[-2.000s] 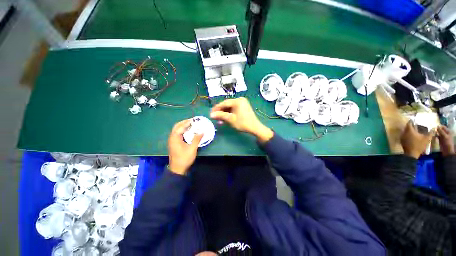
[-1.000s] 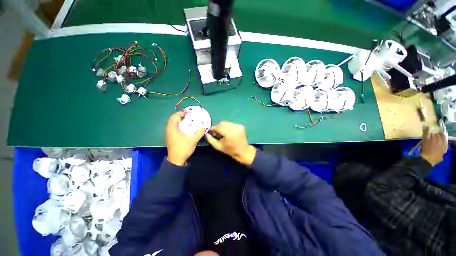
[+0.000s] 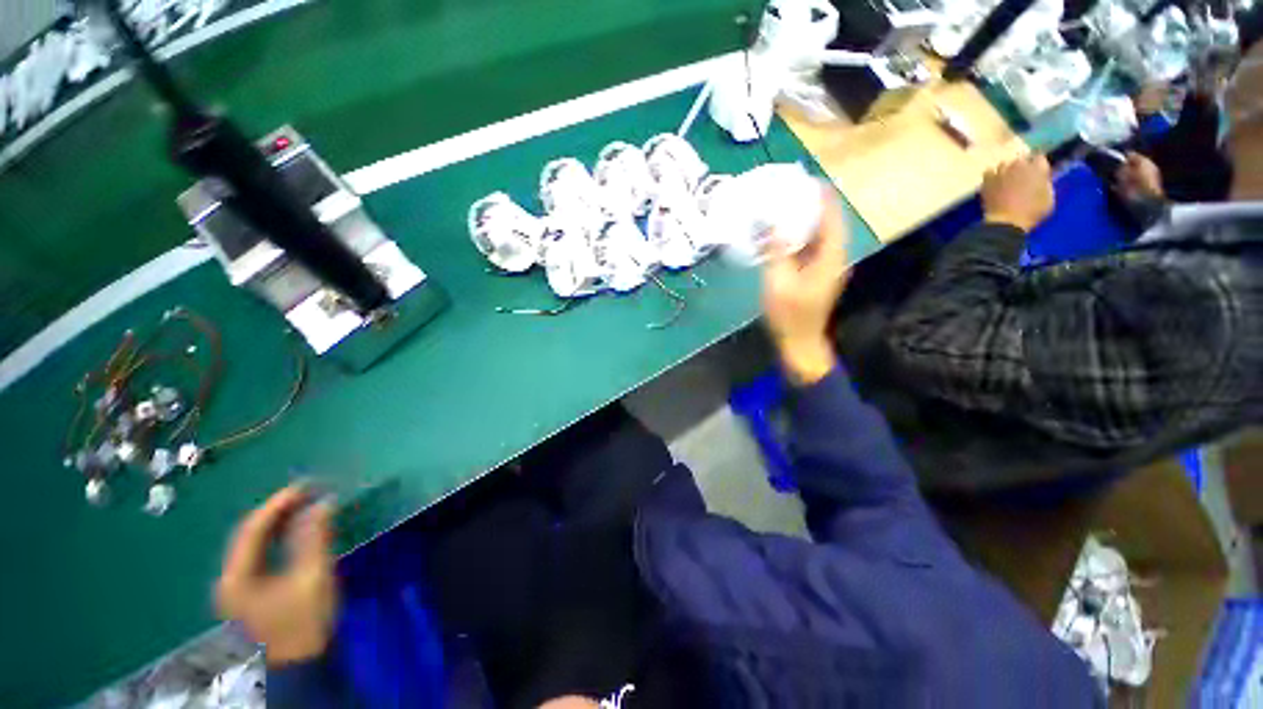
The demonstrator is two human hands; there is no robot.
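My right hand (image 3: 806,294) holds a white round camera housing part (image 3: 770,211), blurred, at the right end of the rows of finished white subassemblies (image 3: 623,252). The part overlaps the end of the rows in view; contact with them cannot be told. My left hand (image 3: 284,568) is blurred above the bench's front edge at lower left, its fingers curled with a gap between them. A dark blur shows by its fingertips; whether it holds something is unclear. Small motors with wires (image 3: 139,441) lie tangled on the bench at left.
The grey-silver screw feeder (image 3: 321,310) stands at the back left, with the black hanging screwdriver (image 3: 277,208) crossing in front of it. A neighbour's tan work board (image 3: 900,159) and a plaid sleeve (image 3: 1025,346) are at right. A blue bin (image 3: 395,630) is below the bench edge.
The view has swung right and tilted. My hands have parted: the right now has the white part, formerly in my left, out by the rows; the left is away at lower left.
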